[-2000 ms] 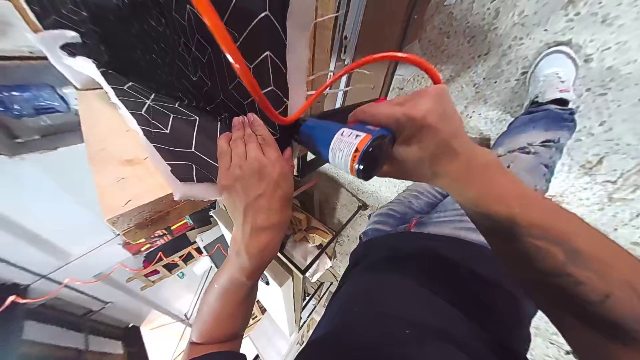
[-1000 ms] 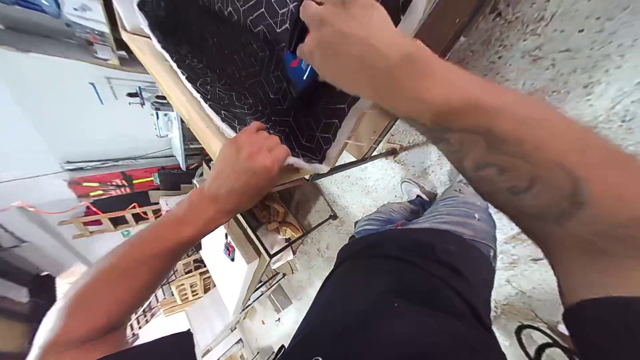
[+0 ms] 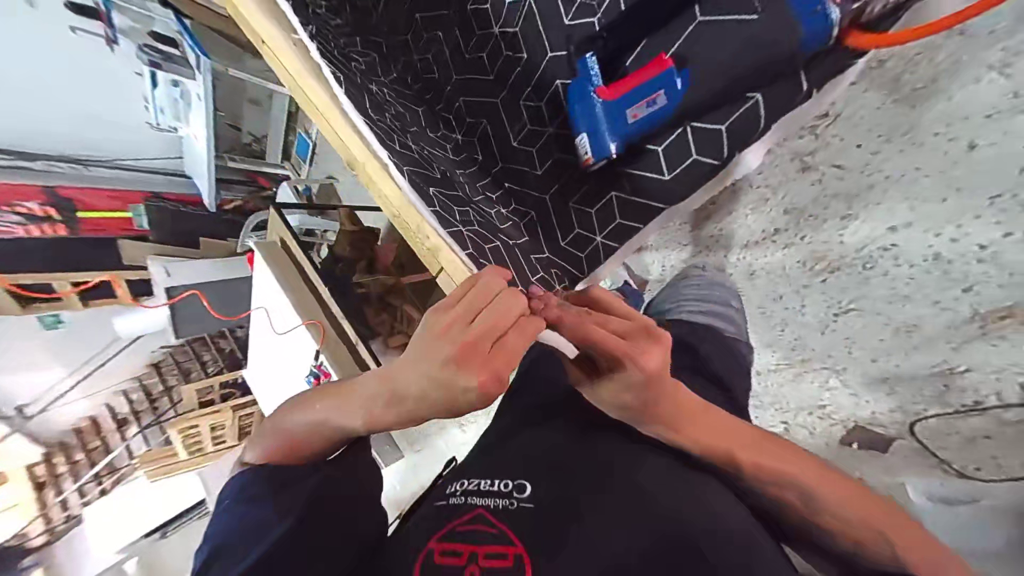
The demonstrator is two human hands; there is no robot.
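Observation:
Black fabric with white geometric lines (image 3: pixel 496 120) covers a frame whose pale wooden rail (image 3: pixel 364 156) shows along its left side. At the near corner, my left hand (image 3: pixel 476 340) and my right hand (image 3: pixel 612 344) are close together, with their fingers pinching the fabric's edge. A bit of white backing (image 3: pixel 558 344) sticks out below the fingers. The fingertips partly hide the corner. On the fabric, out of both hands, lies a blue pneumatic staple gun (image 3: pixel 628 104) with a red trigger part, joined to an orange air hose (image 3: pixel 928 32).
Below the frame at left stands an open box with brown scraps (image 3: pixel 384 280), beside a white-topped surface (image 3: pixel 280 344). Another orange hose (image 3: pixel 200 300) runs across the left side. Wooden pallet-like frames (image 3: pixel 212 416) are at lower left. A thin black loop (image 3: pixel 916 432) lies on the speckled floor.
My right hand has let go of the staple gun, which now lies on the fabric, and has come to the corner beside my left hand. The view has shifted.

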